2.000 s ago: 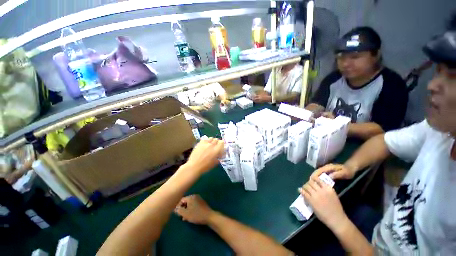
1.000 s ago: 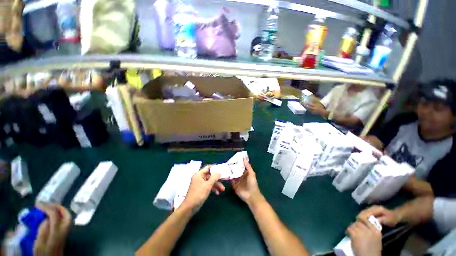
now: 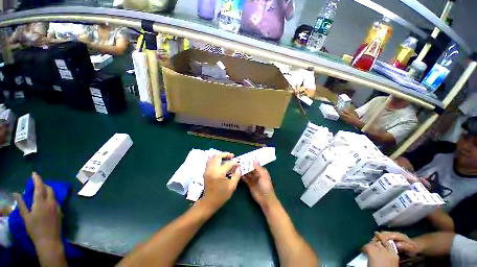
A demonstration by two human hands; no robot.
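My left hand [image 3: 219,180] and my right hand [image 3: 259,183] hold a slim white unit box [image 3: 260,158] between them above the dark-green bench. My left fingers cover its left end. My right fingers grip it from below near the middle. White cartons [image 3: 187,171] lie on the bench just left of my left hand; one shows an open end. Another white carton [image 3: 107,159] with an open flap lies further left. Closed packed unit boxes [image 3: 327,180] stand in a dense pile to the right.
A large brown corrugated carton [image 3: 225,104] with small grey packets stands beyond my hands, under the raised shelf [image 3: 209,39]. Black boxes [image 3: 107,94] are at back left. A neighbour's hand [image 3: 42,214] rests by a blue cloth [image 3: 31,229] at left. Another person's hands [image 3: 387,250] hold a box at lower right.
The view has swung left. My left hand has left the packed pile, and both hands now hold a white box at the centre. The left neighbour's hand has opened over the blue cloth.
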